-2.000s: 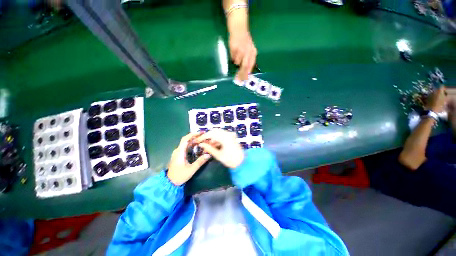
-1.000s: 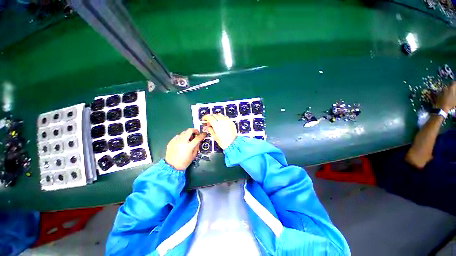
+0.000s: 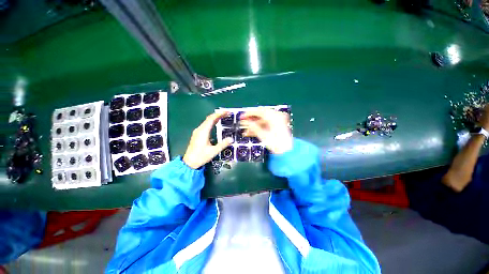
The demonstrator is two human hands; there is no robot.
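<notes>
The white working tray with black rounded-square housings lies in front of me. My left hand is at the tray's left side, thumb and fingers curved apart around a housing; whether it touches or grips it is unclear. My right hand is blurred over the tray's middle and right, hiding several housings; its fingertips point toward my left hand and their contents cannot be made out. Some small loose parts lie at the tray's lower left corner.
A second tray of black housings and stacked trays with pale pockets are at left, beside a dark parts heap. A metal post rises beyond. A parts pile is at right. Another person's arm is far right.
Both hands have moved from holding a dark piece near my body onto the tray; my right hand has since shifted right. The other person's hand and white strip beyond the tray are gone.
</notes>
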